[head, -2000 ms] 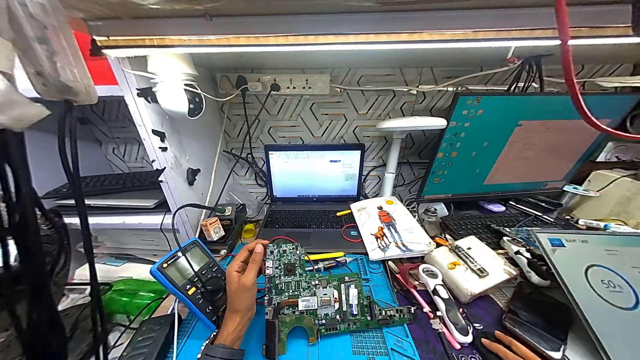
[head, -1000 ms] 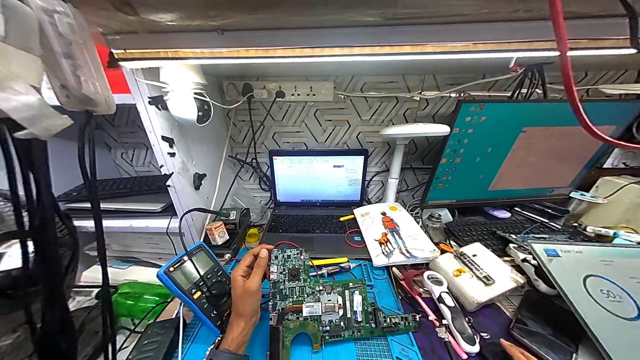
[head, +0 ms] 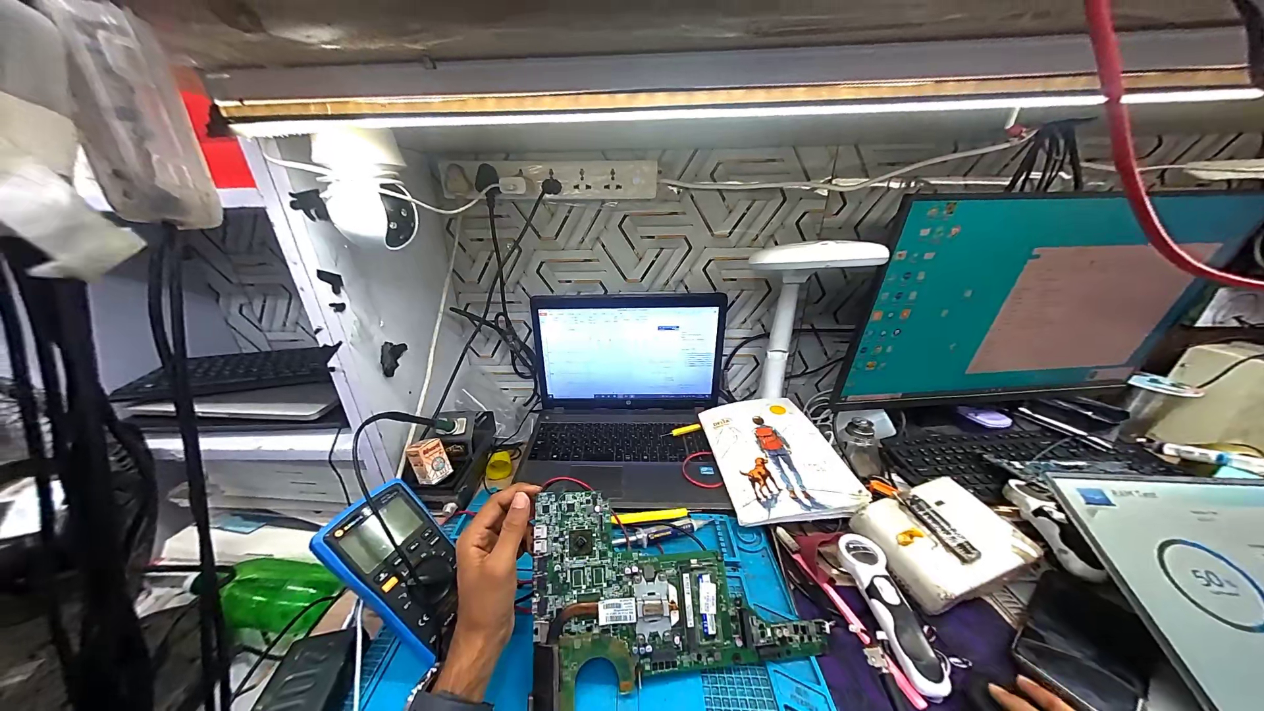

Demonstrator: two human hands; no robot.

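A green laptop motherboard (head: 652, 602) with a copper heat pipe lies over a blue work mat (head: 780, 681). My left hand (head: 492, 573) grips its upper left edge, thumb on top near the ports. Left of that hand, a blue-cased digital multimeter (head: 390, 553) leans at a tilt. Behind the board are a yellow probe (head: 647, 516) and a screwdriver-like tool (head: 657, 533). Only the fingers of my right hand (head: 1027, 694) show at the bottom edge, beside a black smartphone (head: 1081, 632); whether they hold anything is hidden.
An open laptop (head: 627, 375) stands behind the mat, with an illustrated notebook (head: 780, 464) on its right corner. A white-and-black handheld tool (head: 894, 612), a pink-handled brush (head: 825, 583) and a white box (head: 948, 543) lie right. A monitor (head: 1047, 296), a tilted screen (head: 1175, 583) and hanging cables (head: 178, 444) flank the bench.
My right hand has moved down, so less of it shows at the bottom edge. My left hand keeps its hold on the motherboard.
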